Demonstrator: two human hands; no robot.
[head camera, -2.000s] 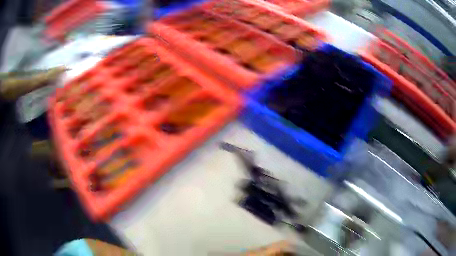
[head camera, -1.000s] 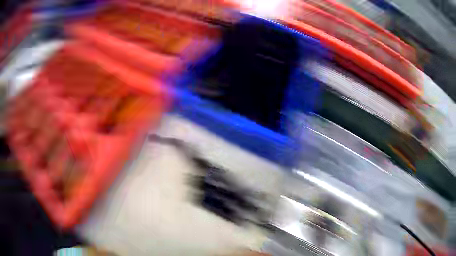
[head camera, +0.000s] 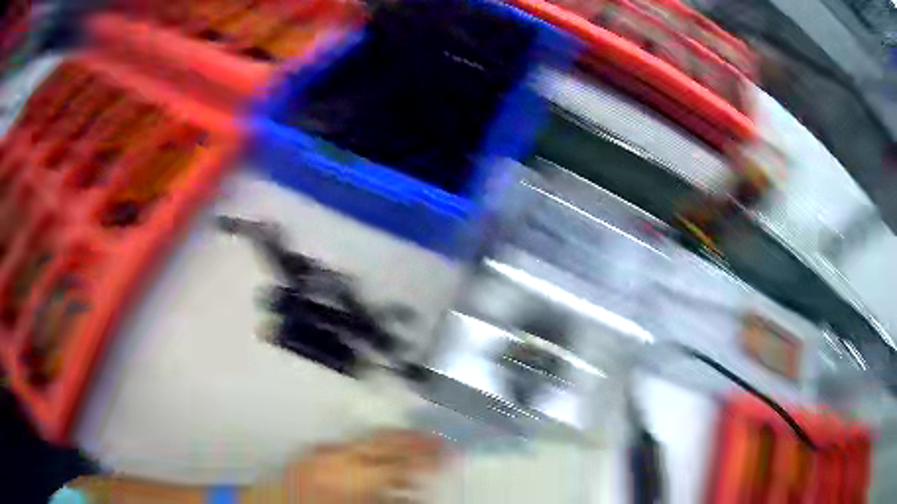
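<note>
Black plastic housings (head camera: 320, 320) lie in a loose pile on the pale bench top (head camera: 177, 345), in front of the blue bin. My left hand (head camera: 369, 468) is at the bottom edge, below the pile and apart from it. It is blurred and partly cut off, so its fingers and anything in them cannot be made out. Its forearm comes in from the lower left, with a blue band and a bit of teal sleeve. My right hand is out of the picture.
A blue bin (head camera: 354, 192) full of black parts stands behind the pile. Red-orange trays (head camera: 187, 226) stand left and behind. The silver screw feeder (head camera: 561, 295) is right of the pile. A dark upright shape (head camera: 646, 458) and another red-orange tray (head camera: 723, 463) are lower right.
The view has swung right, so bench, bin and housings sit further left. More of my left hand and forearm shows at the bottom. The lower-right tray has come into fuller view.
</note>
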